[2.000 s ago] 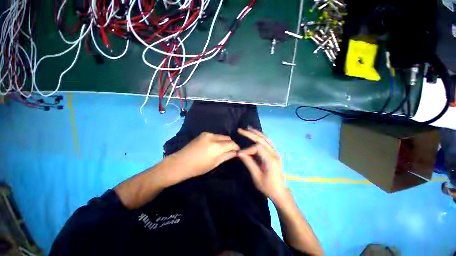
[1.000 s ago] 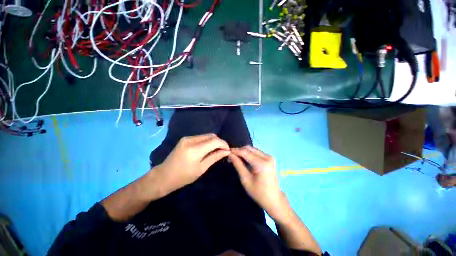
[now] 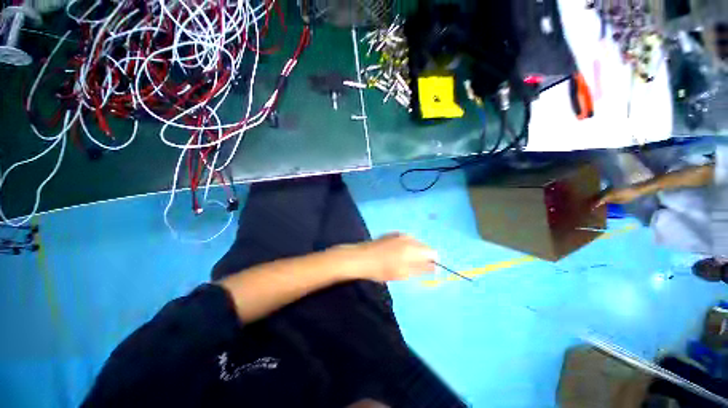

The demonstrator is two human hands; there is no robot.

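Note:
My left hand [image 3: 403, 258] is blurred and reaches right, past my lap, over the blue floor. Its fingers are closed on a thin dark strand [image 3: 455, 272] that sticks out to the right. My right hand is not in view. A tangled heap of red and white wire leads [image 3: 191, 80] lies on the green bench. Some ends with small dark tips hang over its front edge. A small metal connector [image 3: 335, 99] stands at a dark patch on the mat.
Connectors [image 3: 389, 68] lie in a pile beside a yellow sponge [image 3: 437, 97]. Orange-handled pliers [image 3: 583, 96] are on a white sheet [image 3: 623, 119]. An open cardboard box [image 3: 519, 209] is below the bench at right. Another person's arm [image 3: 662, 185] reaches toward it.
My hands were together over my lap. My left hand has moved right with the thin strand, and my right hand has left the picture. The view has shifted right; another person's arm now shows.

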